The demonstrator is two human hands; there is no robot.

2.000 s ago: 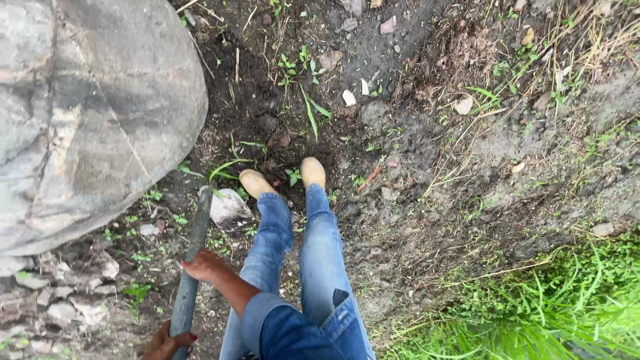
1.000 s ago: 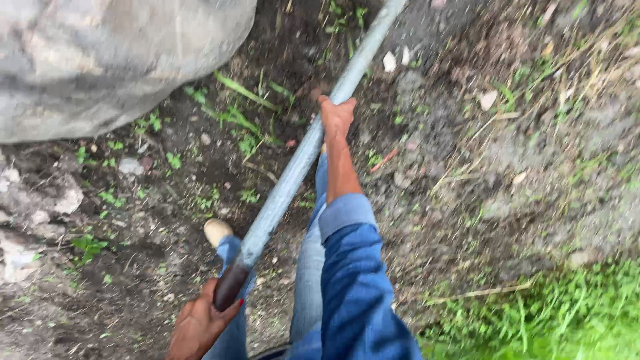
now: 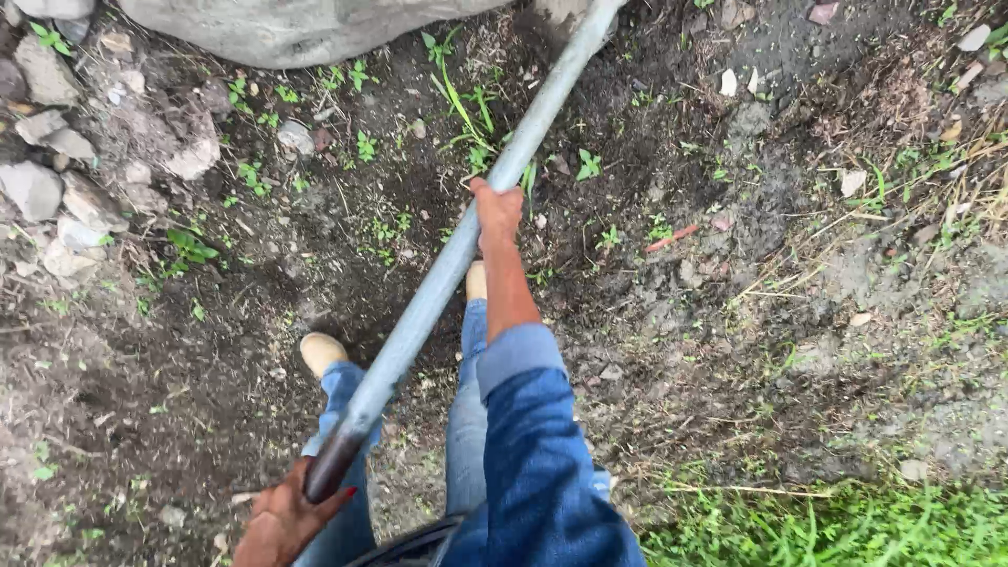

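Observation:
A long grey metal pole [image 3: 425, 315] runs diagonally from the lower left to the top edge, where its far end is out of view. My right hand [image 3: 496, 211] grips it around the middle of its visible length, and a rolled denim sleeve covers that arm. At the pole's dark brown near end, my left hand [image 3: 287, 508] is closed around it, with a red nail showing on the thumb. Below the pole are my legs in blue jeans and two tan shoes [image 3: 321, 352].
A large grey boulder [image 3: 307, 31] lies at the top left. Several loose stones [image 3: 31, 191] are scattered along the left side. Small weeds [image 3: 472, 118] grow from dark soil near the pole. Dry stalks lie at the right, and green grass [image 3: 850, 528] covers the lower right corner.
The pole has swung from beside my legs on the left to a diagonal across them, with both hands on it. The view has shifted, and the boulder sits higher in it.

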